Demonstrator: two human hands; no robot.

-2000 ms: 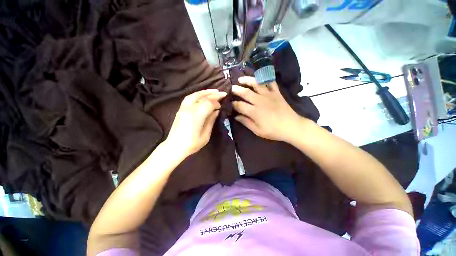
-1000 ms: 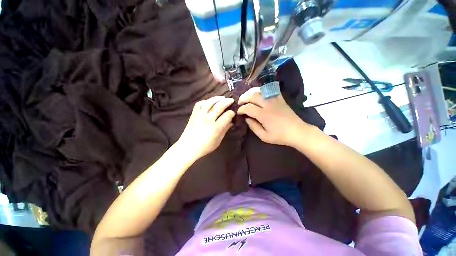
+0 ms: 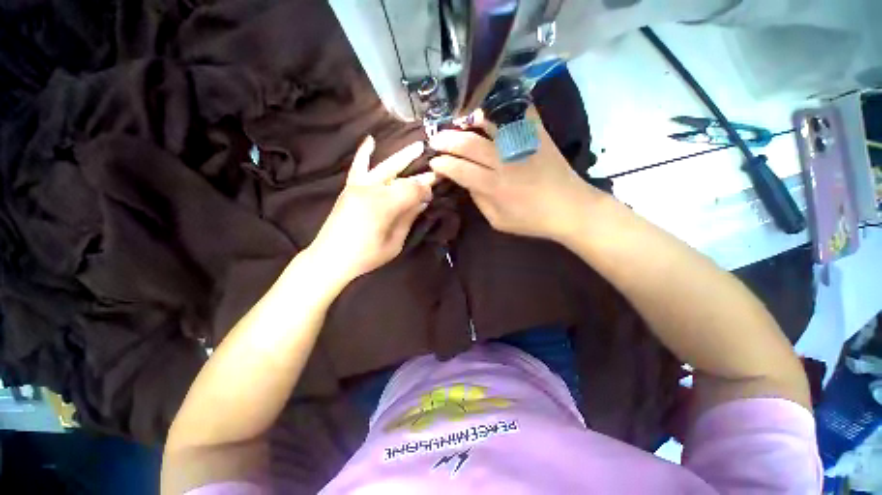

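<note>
Dark brown fabric (image 3: 145, 184) is heaped at the left and spreads over the lap. Its puckered seam runs up to the presser foot (image 3: 436, 124) of the sewing machine (image 3: 619, 39). My left hand (image 3: 372, 215) lies on the fabric just below and left of the foot, thumb and a finger pinching the seam edge, other fingers spread. My right hand (image 3: 513, 184) holds the fabric right at the foot, fingertips beside it and partly behind the grey-blue ribbed knob (image 3: 516, 138). Small white patches show on the cloth.
On the white table (image 3: 667, 198) at the right lie a black screwdriver (image 3: 771, 191), teal-handled snips (image 3: 720, 131) across its shaft, and a pink-purple phone (image 3: 828, 189). White paper sheets (image 3: 841, 309) and dark red fabric (image 3: 810, 375) are at the lower right.
Both hands have moved up closer to the presser foot than a second ago. My left hand's fingers have spread more. The seam below my hands now bunches and opens.
</note>
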